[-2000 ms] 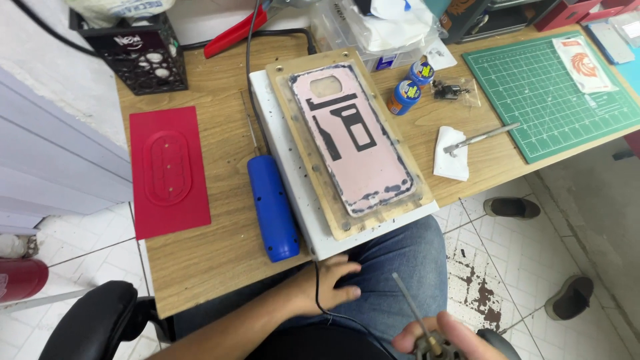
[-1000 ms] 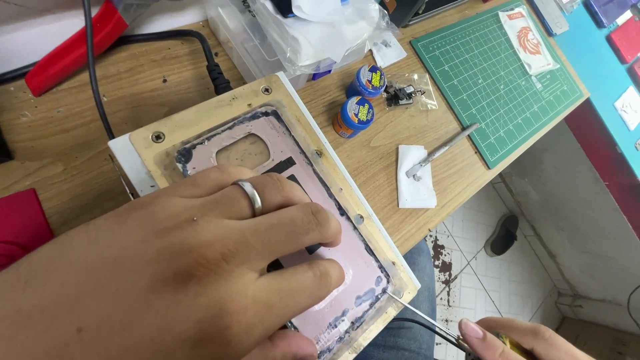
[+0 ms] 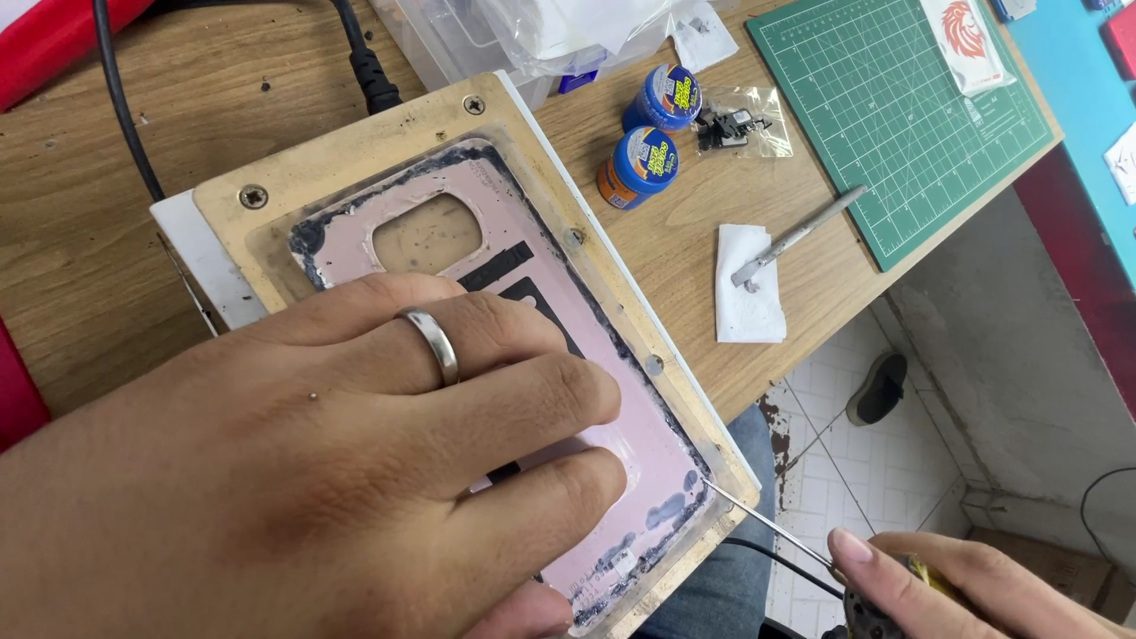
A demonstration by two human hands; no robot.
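Observation:
A pink phone back cover [image 3: 661, 444] with dark adhesive residue round its edge lies on a tan metal-framed plate [image 3: 568, 204] atop a white box. My left hand [image 3: 373, 453], wearing a ring, is spread flat over the cover and presses on it; its thumb is partly out of view. At lower right my right hand [image 3: 941, 577] grips a thin metal-shafted tool [image 3: 772, 524], whose handle is mostly hidden by the fingers. The tool's tip touches the residue near the cover's lower right corner.
Two blue-lidded jars [image 3: 641, 169], a bag of small parts [image 3: 741, 129], a white paper pad [image 3: 753, 311] with a metal blade tool [image 3: 799, 235] and a green cutting mat [image 3: 896, 124] lie right of the box. A black cable [image 3: 368, 75] runs behind.
My left hand has come from beside the lap onto the cover. My right hand has brought the thin tool to the cover's corner. The view has moved much closer.

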